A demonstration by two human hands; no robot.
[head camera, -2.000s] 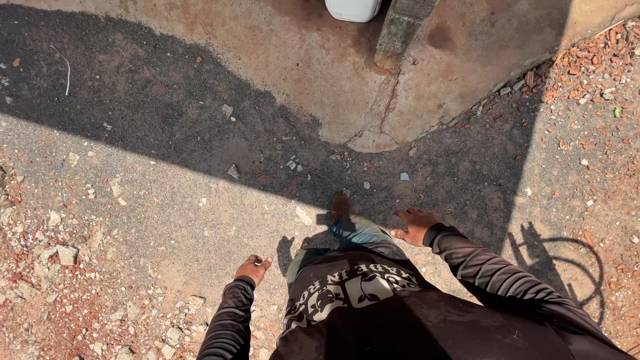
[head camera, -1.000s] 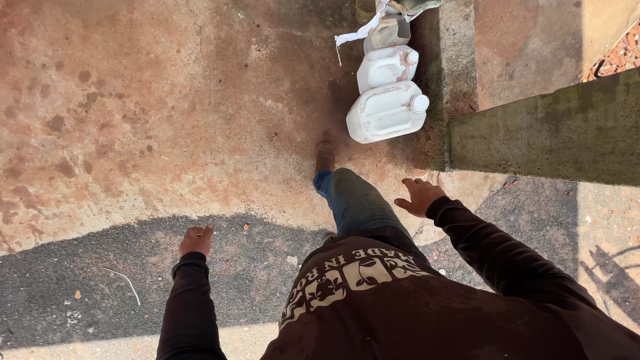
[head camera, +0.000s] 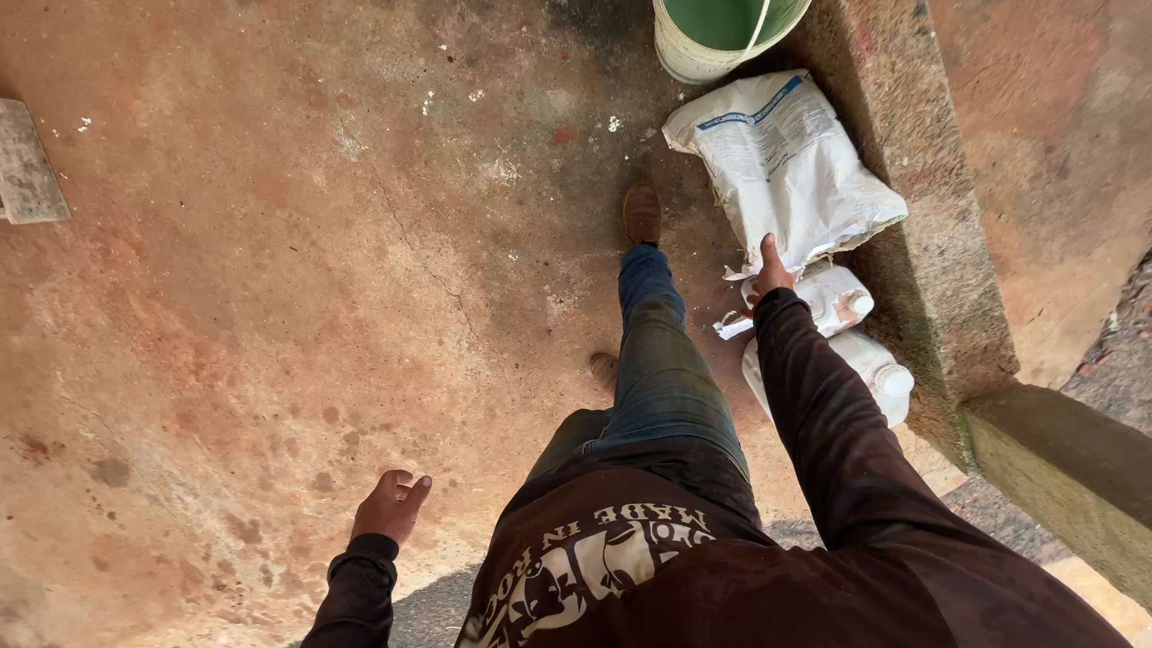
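Note:
My left hand [head camera: 392, 506] hangs over the stained concrete floor at the lower left, holding nothing, its fingers loosely curled. Over the lower edge of a white sack [head camera: 792, 162] my right hand [head camera: 771, 268] is held out with the thumb apart; nothing shows in its grip, and whether it touches the sack is unclear. The sack bears writing and a blue stripe. Under and beside my right forearm lie a smaller white plastic jug [head camera: 832, 297] and a larger white plastic jug [head camera: 877, 364] with a round cap, both partly hidden by the arm.
A low concrete curb [head camera: 945, 216] runs along the right side and meets a mossy concrete post [head camera: 1062, 468]. Beyond the sack stands a whitish bucket [head camera: 693, 49], green inside, with a handle. A wooden board [head camera: 29, 166] lies at the left edge. My booted feet are on the floor.
The view has moved a large way, from the gravel onto the concrete floor. The jugs, ahead of me one second ago, are now beside my right forearm. The bucket and the board have come into view.

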